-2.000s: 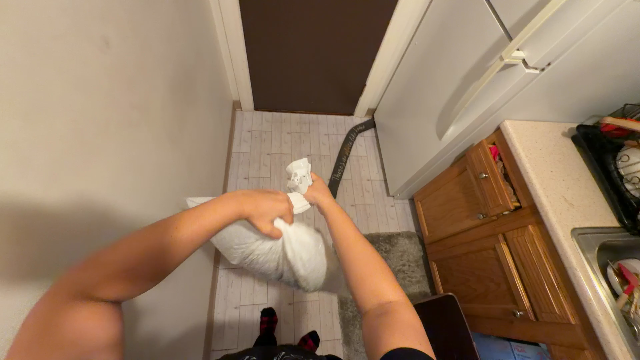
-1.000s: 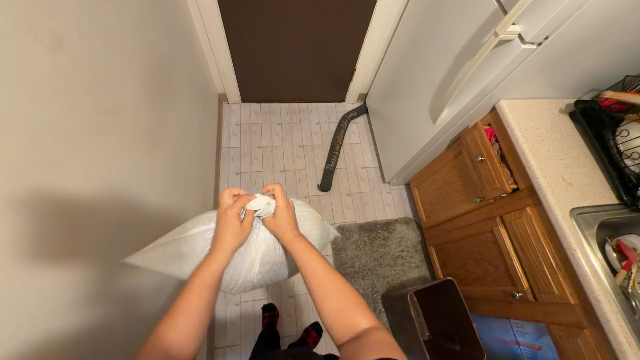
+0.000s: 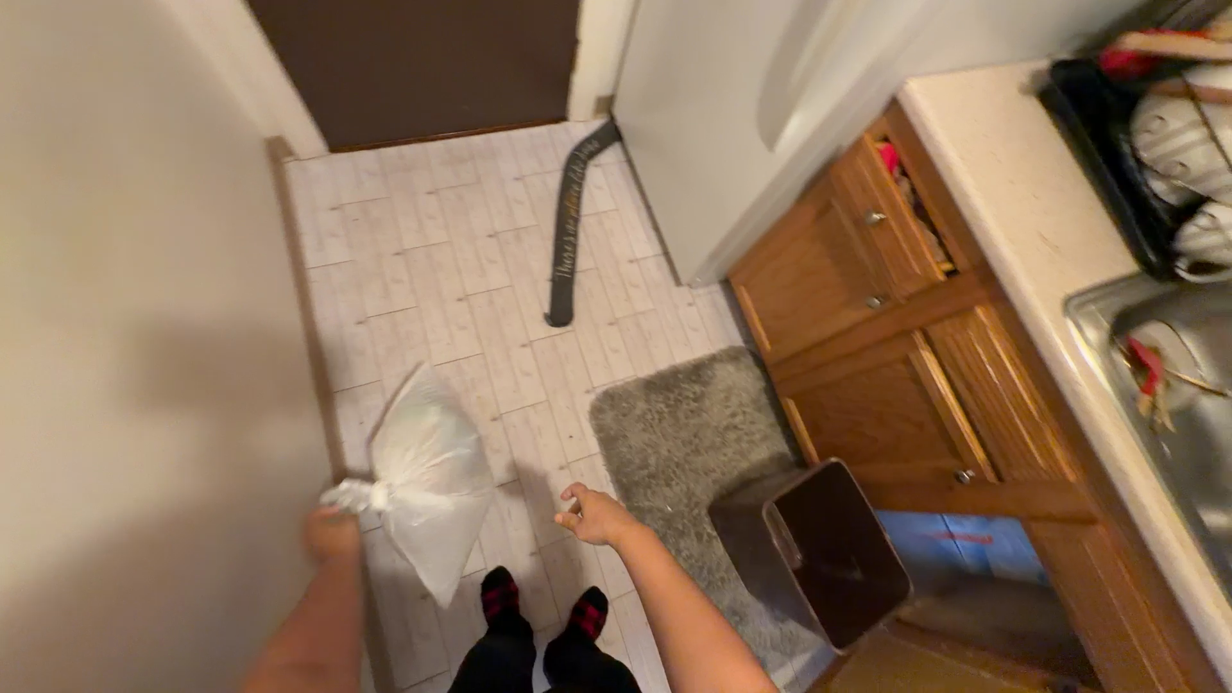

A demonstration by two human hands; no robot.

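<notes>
A tied white plastic bag [image 3: 433, 472] hangs at the lower left, near the wall. My left hand [image 3: 332, 532] is blurred and grips the bag's knotted top, which points left. My right hand [image 3: 597, 517] is held over the floor between the bag and the grey rug, fingers apart and slightly curled, with nothing in it. To its right, an open brown plastic trash can [image 3: 760, 544] stands on the grey shag rug [image 3: 688, 423]; its inside looks dark.
A brown door [image 3: 423, 67] is ahead. A black draft stopper with writing [image 3: 568, 226] lies on the floor beside the white refrigerator [image 3: 703, 144]. Wooden cabinets [image 3: 818, 269], one drawer ajar, line the right below a counter with a dish rack [image 3: 1097, 144] and a sink [image 3: 1193, 327].
My right hand has let go of the bag's knot and moved away to the right. My left hand has carried the bag left, towards the wall. The view has turned somewhat.
</notes>
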